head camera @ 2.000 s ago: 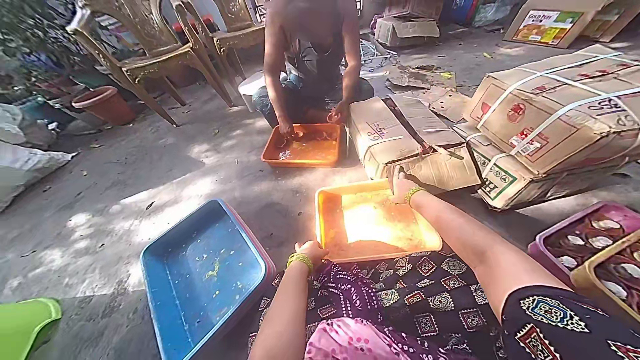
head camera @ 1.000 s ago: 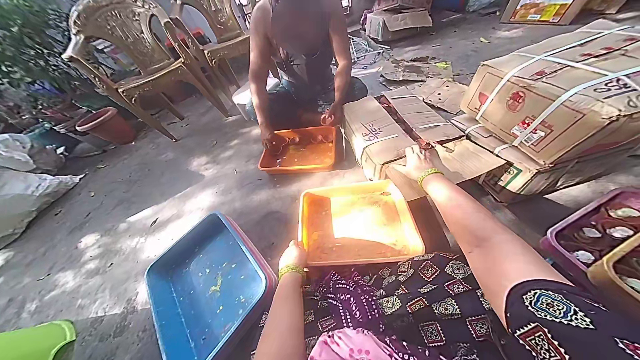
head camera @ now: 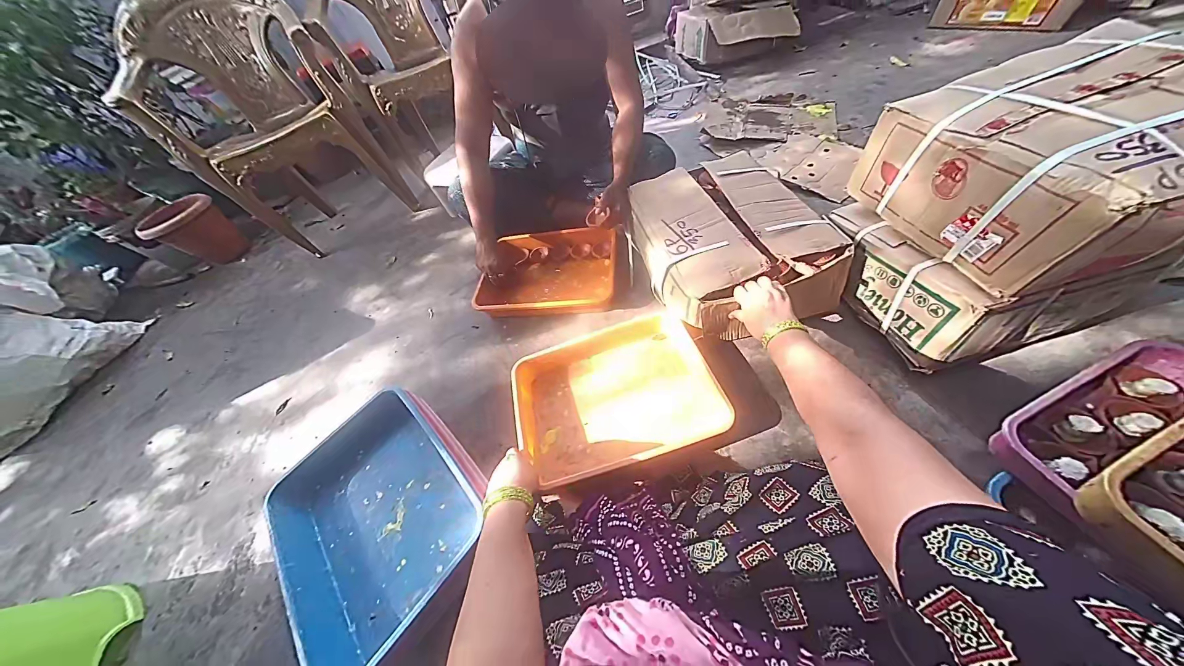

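My left hand point(head camera: 513, 472) grips the near left corner of an orange plastic tray point(head camera: 726, 421), tilted above my lap, its floor brightly sunlit with a few bits on it. My right hand point(head camera: 762, 305) is at the open flap edge of a strapped cardboard box point(head camera: 689, 227); its fingertips are partly hidden. Reddish-brown things show in the box's gap. Across from me a seated person holds a small brown clay item in one hand, with the other hand in a second orange tray point(head camera: 546, 303) holding several clay pieces.
A stack of blue trays point(head camera: 370, 518) stands at my left, beyond it a green plastic edge point(head camera: 69, 624). Strapped cartons point(head camera: 1008, 176) are piled at the right, near a purple tray point(head camera: 1017, 407) and a yellow tray point(head camera: 1101, 481) of filled clay cups. Carved chairs point(head camera: 268, 139) stand behind left.
My right hand has let go of the orange tray's far right corner and moved to the cardboard box. My left hand has stayed on the tray.
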